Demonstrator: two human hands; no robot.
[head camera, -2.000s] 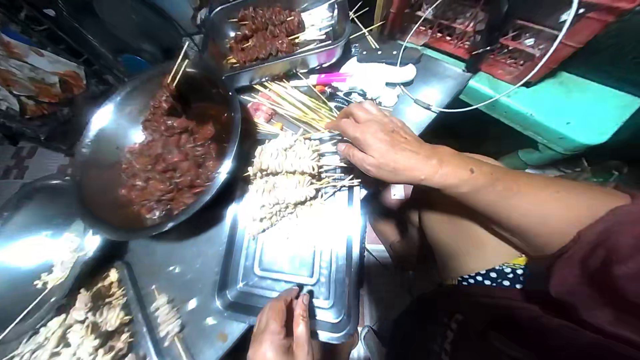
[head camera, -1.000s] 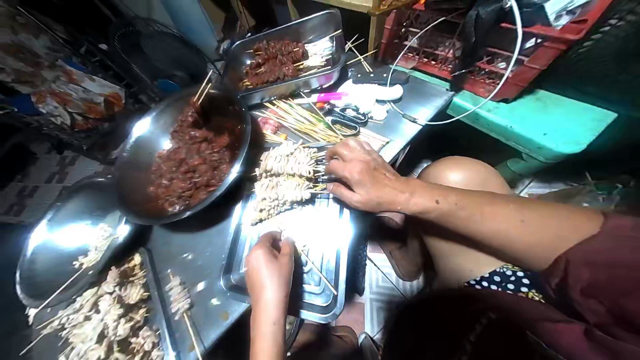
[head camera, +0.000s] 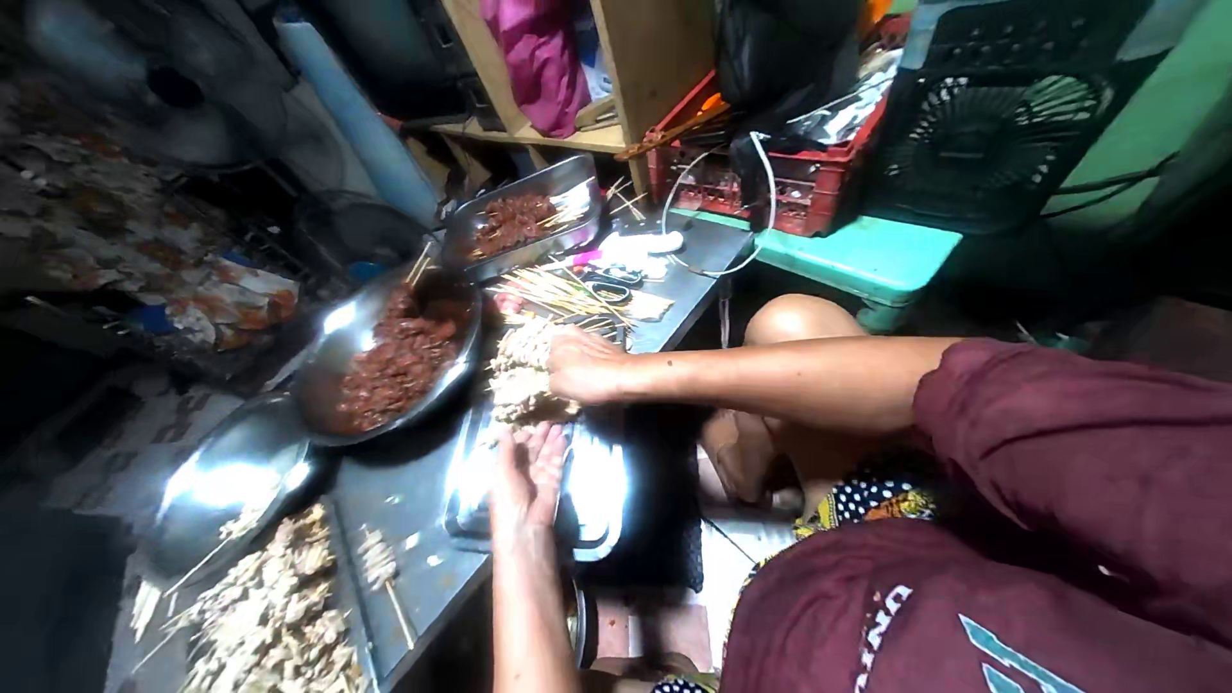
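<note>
Pale skewered meat lies in rows at the upper end of a shiny metal tray. My right hand rests against the right side of these rows, fingers partly hidden; whether it grips a stick cannot be told. Just below the rows, my left hand is palm up over the tray with its fingers apart and nothing seen in it. Bare bamboo sticks lie beyond the skewers. To the left stands a steel bowl of dark red meat.
A deep metal pan holds red skewers at the back. At the lower left are a pile of pale skewered meat, a single skewer and a metal lid or bowl. A red crate sits on a green bench.
My left hand has turned palm up and come close to the pale skewers; the stick seen by it a second ago no longer shows. My right hand stays beside the rows. The view has swung upward.
</note>
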